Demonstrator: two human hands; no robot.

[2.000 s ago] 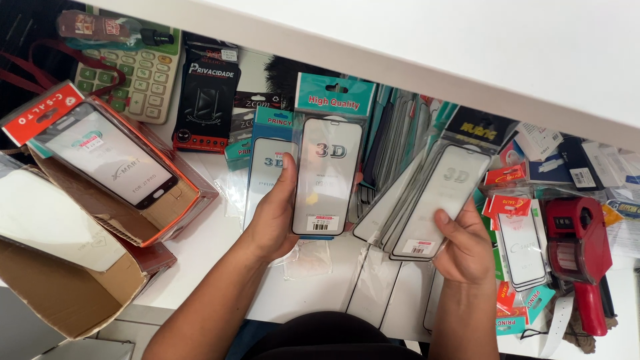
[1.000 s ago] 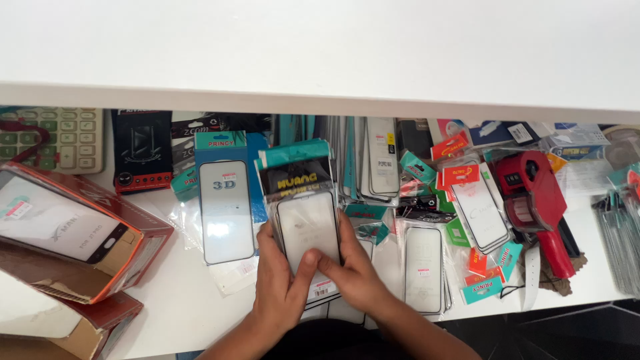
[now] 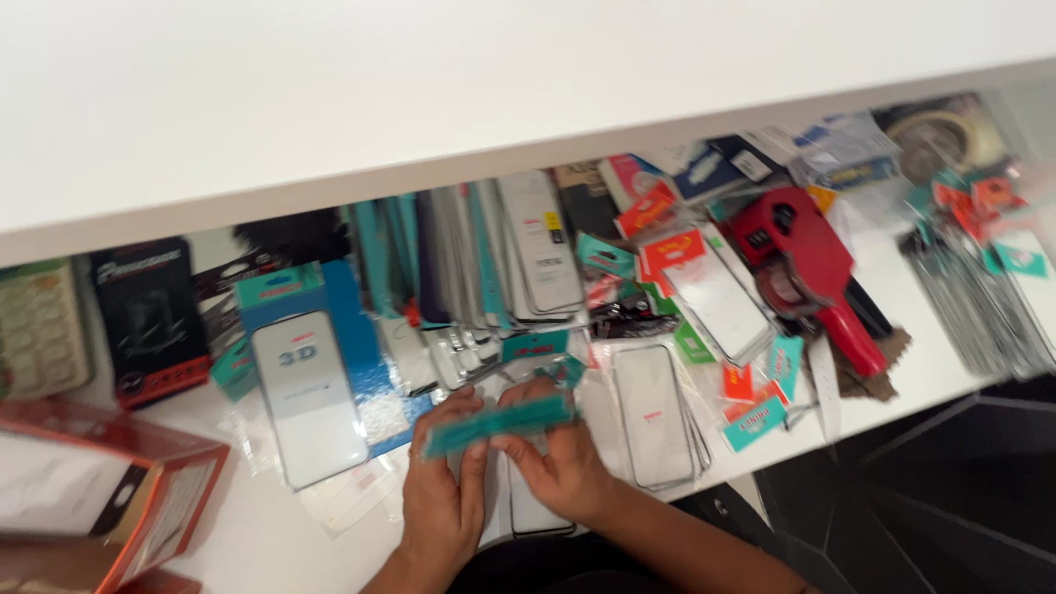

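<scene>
My left hand [image 3: 450, 470] and my right hand [image 3: 557, 462] together grip a stack of packaged screen protectors [image 3: 499, 425], seen edge-on with its teal header cards toward the camera and blurred. Beneath my hands another screen protector [image 3: 540, 499] lies on the white surface. Behind them stands a row of packed screen protectors [image 3: 462, 256]. To the left a packaged 3D screen protector [image 3: 309, 396] lies partly over a blue sheet [image 3: 342, 305]. Right of my right hand is a small pile of clear-wrapped screen protectors [image 3: 656, 417].
A white panel [image 3: 495, 91] overhangs the far side. An orange-edged cardboard box [image 3: 177, 487], a black box [image 3: 148, 322] and a calculator [image 3: 41, 330] are at left. At right lie a red price label gun [image 3: 813, 272], orange-tagged protectors [image 3: 718, 297] and a further bundle [image 3: 982, 305].
The two hands held separate protectors two seconds ago; one second ago they were together on one stack. That stack has since been tilted edge-on. The view has shifted.
</scene>
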